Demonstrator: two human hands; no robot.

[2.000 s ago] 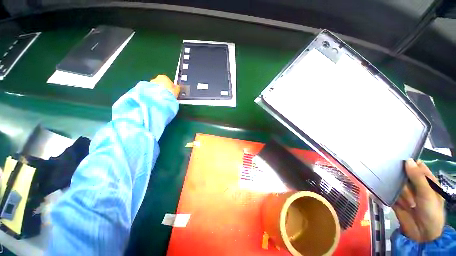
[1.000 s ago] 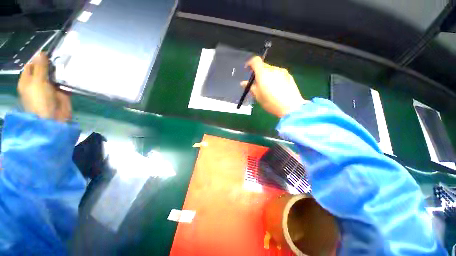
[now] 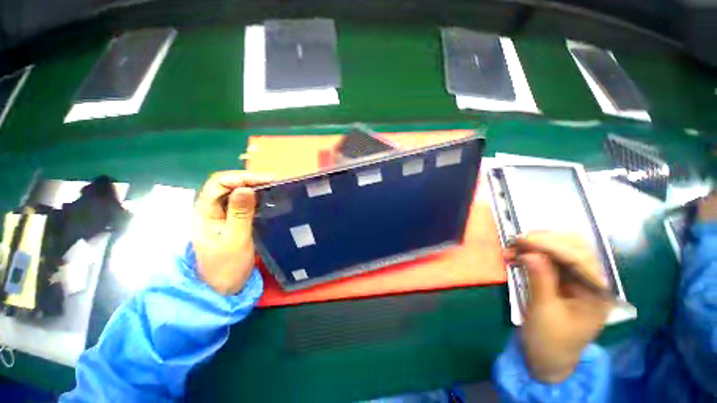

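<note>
My left hand (image 3: 226, 228) grips the left end of a dark tablet back housing (image 3: 369, 216) and holds it tilted over the orange-red mat (image 3: 314, 153). Its inside faces me, with a grey rim and several pale square patches. My right hand (image 3: 560, 303) is blurred and holds a thin dark stick like tweezers (image 3: 578, 275). It is over the left edge of a second housing (image 3: 550, 201), which lies inside up on a white sheet right of the mat. The held housing covers most of the mat.
Several housings (image 3: 300, 55) lie outside up on white sheets along the green belt (image 3: 385, 71). A black cloth (image 3: 94, 206) and a yellow-black item (image 3: 27, 260) lie at left. A slotted sheet (image 3: 637, 165) lies at right. Another person's blue sleeve (image 3: 700, 275) shows at the right edge.
My left hand has brought its housing from the upper left to over the mat. My right hand has moved from a belt housing to the one right of the mat. The view has shifted.
</note>
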